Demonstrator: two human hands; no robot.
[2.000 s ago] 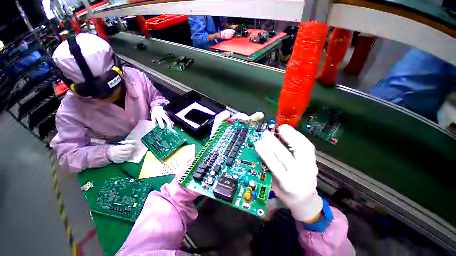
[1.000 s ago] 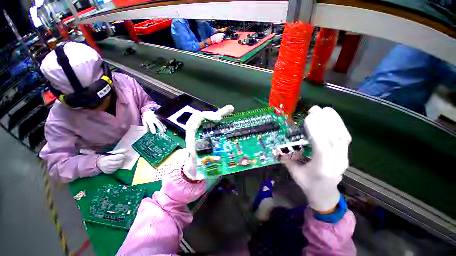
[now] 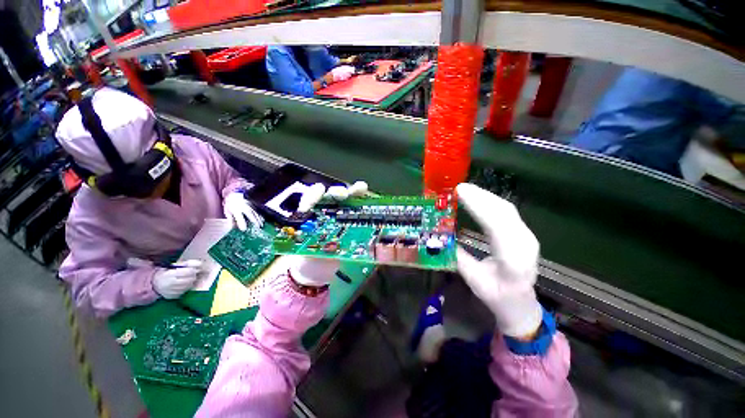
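Observation:
A green circuit board (image 3: pixel 368 233) is held in the air, component side towards me and tilted flat. Black connector rows run along its far part, and boxy port sockets and a round capacitor sit at its near right. My left hand (image 3: pixel 314 265), white-gloved, grips the board's left end, with fingers over the far edge and the palm partly hidden behind it. My right hand (image 3: pixel 502 257), white-gloved with a blue band at the cuff, is at the board's right edge, thumb and fingers around that edge.
A coworker in pink (image 3: pixel 131 204) sits at the left, gloved hands at another board (image 3: pixel 243 255) and white paper. A further board (image 3: pixel 178 349) lies on the green mat. A black tray (image 3: pixel 269 196), the conveyor (image 3: pixel 588 233) and a red-wrapped post (image 3: pixel 451 122) stand beyond.
The board has been turned and tilted flatter; its port sockets now face me at the near edge. My left hand has shifted its hold on the board. The view has swung slightly right.

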